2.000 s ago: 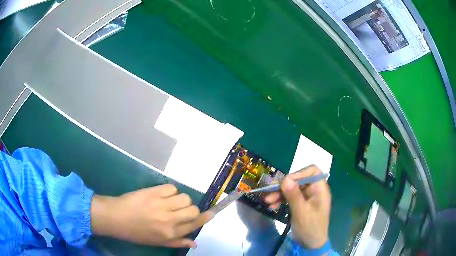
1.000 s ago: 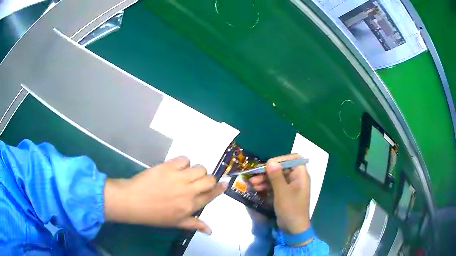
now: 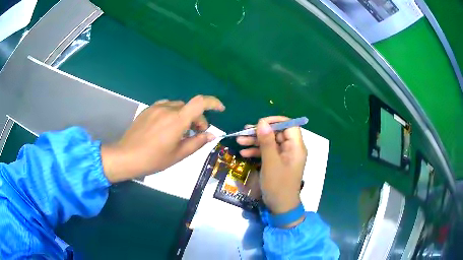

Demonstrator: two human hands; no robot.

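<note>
A tablet assembly lies in front of me, with a black frame, a white-silver back plate and a mainboard with gold and orange patches. My right hand holds slim grey tweezers above the top end of the tablet. The tweezers' tip points left and meets my left fingertips. My left hand is over the white part of the liner strip, thumb and fingers bent, index finger raised. Whether a tiny piece is between its fingertips and the tip, I cannot tell.
Long grey liner strips run at the left, with clear film beside them. A white sheet lies right of the tablet. Other tablets lie at the right, near a curved rail. A printed sheet hangs on the green partition.
Both hands and the tweezers have moved up from the board to above the tablet's top end. My left index finger has lifted. More of the mainboard shows.
</note>
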